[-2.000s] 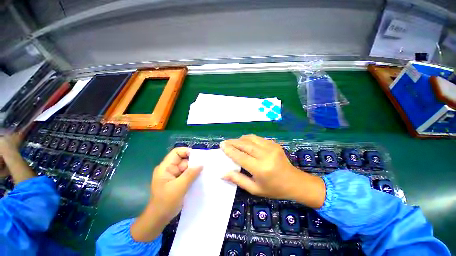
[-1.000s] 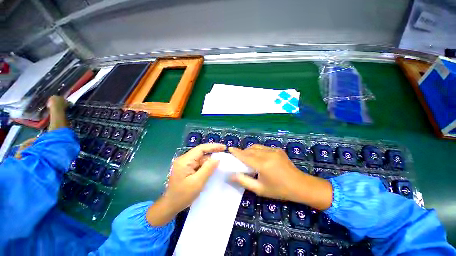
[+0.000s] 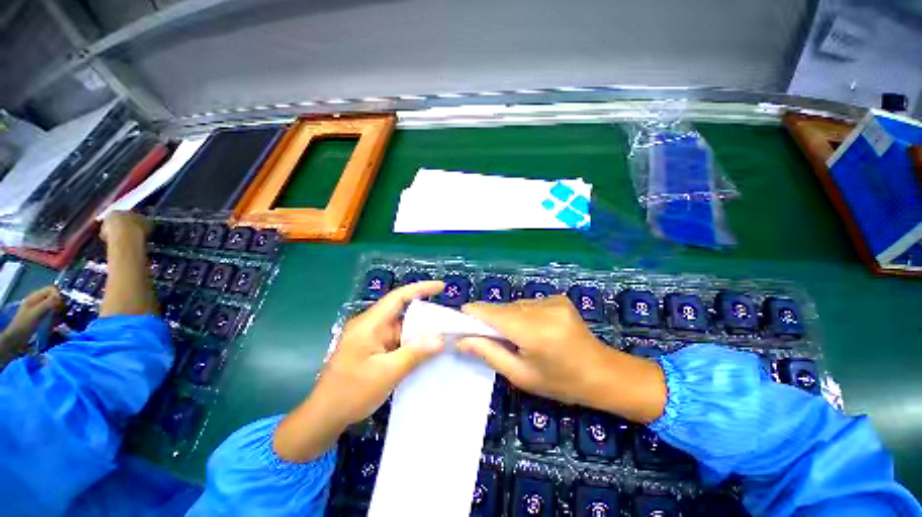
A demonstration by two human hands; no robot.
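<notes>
A white backing sheet (image 3: 430, 434) hangs towards me over the tray, its top end bent between my fingers. My left hand (image 3: 369, 358) pinches its upper left edge with thumb and fingers. My right hand (image 3: 556, 348) holds its upper right edge, thumb on top. No adhesive piece can be made out at the fingertips. Under my hands lies a clear blister tray (image 3: 814, 348) with rows of dark rounded-square units (image 3: 639, 308), each with a pale round mark. My hands and the sheet hide some units.
Behind the tray lie white sheets (image 3: 475, 202) with blue film pieces (image 3: 566, 204) and a clear bag with blue contents (image 3: 682, 187). A wooden frame (image 3: 354, 192) stands left, a blue device (image 3: 885, 187) right. Another worker's blue sleeve (image 3: 101, 399) and hands reach over a second tray (image 3: 217, 333).
The top end of the sheet is now bent over between my hands. The other worker's hands have moved over the left tray. The view has shifted slightly.
</notes>
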